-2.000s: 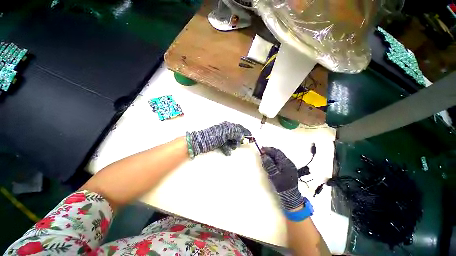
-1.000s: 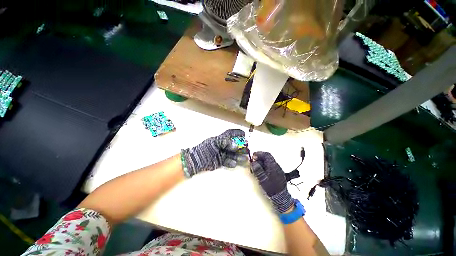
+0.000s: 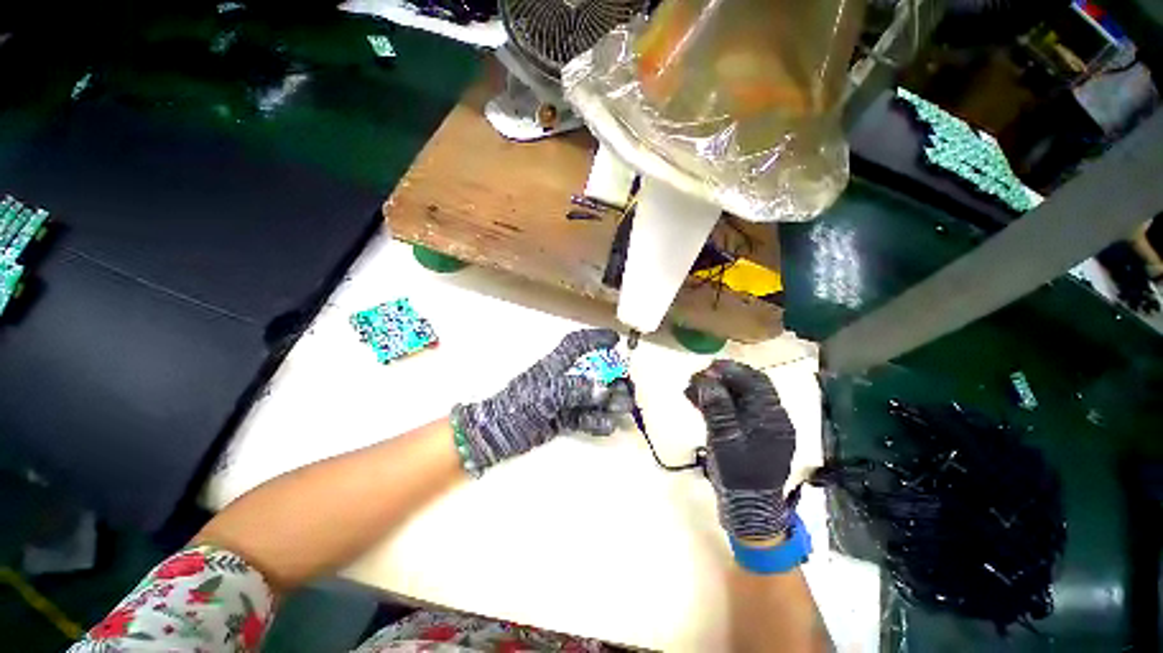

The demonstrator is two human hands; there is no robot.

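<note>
My left hand (image 3: 555,393), in a grey-black knitted glove, holds a small green circuit board (image 3: 603,366) just below the dark tip (image 3: 631,341) of the white arm (image 3: 666,255). Whether board and tip touch is unclear. A black cable (image 3: 657,447) runs from the board side down to the right, passing by my right hand. My gloved right hand (image 3: 744,440) is right of the board, fingers bent and fingertips close together; whether they hold something thin is not clear. Another group of green boards (image 3: 394,330) lies on the white board (image 3: 510,536) at left.
The wooden base (image 3: 472,191) stands behind, with a fan (image 3: 561,32) and a plastic-wrapped machine body (image 3: 727,102). A black cable pile (image 3: 963,510) lies at right. A grey post (image 3: 995,268) crosses the right side. A black mat (image 3: 140,306) is at left.
My right hand has moved away from the board to the right and no longer pinches the cable near it. The cable now hangs in a curve. My left hand still holds the board.
</note>
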